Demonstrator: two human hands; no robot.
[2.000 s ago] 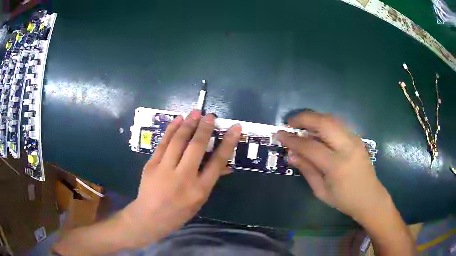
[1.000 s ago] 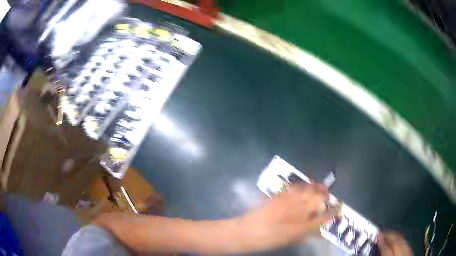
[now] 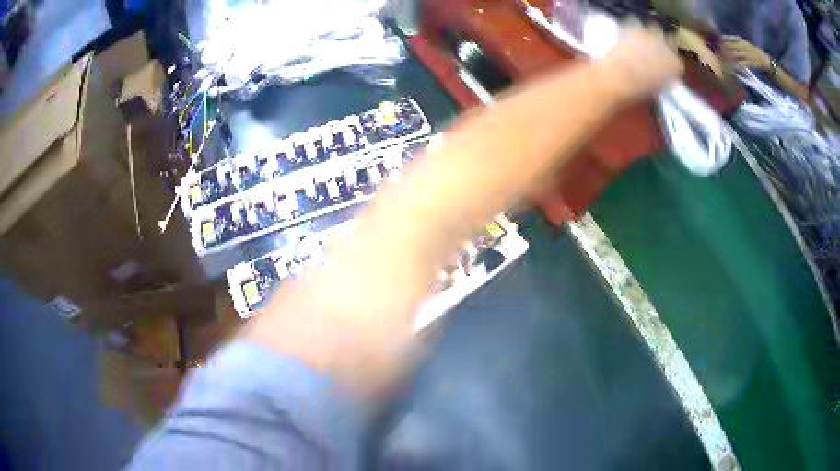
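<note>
My left arm reaches across the view to the upper right. My left hand (image 3: 640, 66) is small and blurred, over the red-orange stand. It appears closed on a white power cord, whose coiled loop (image 3: 697, 133) hangs at its right; a white lump shows at its left. My right hand is not in view. Below my forearm lie filled power strip housings, one at the back (image 3: 309, 152), one in the middle (image 3: 285, 204) and a nearer one (image 3: 474, 276). My forearm hides parts of the middle and nearer ones.
White coiled cords (image 3: 295, 41) lie behind the housings, with loose thin wires at their left. Brown cardboard boxes (image 3: 83, 156) stand at left. The red-orange stand (image 3: 589, 147) meets the green conveyor's pale rail (image 3: 645, 322). Another person's hand (image 3: 741, 55) and bagged cords (image 3: 792, 133) show at upper right.
The view has swung left. My left hand has left the single housing on the bench and reached up to the cord over the stand. My right hand has gone out of view.
</note>
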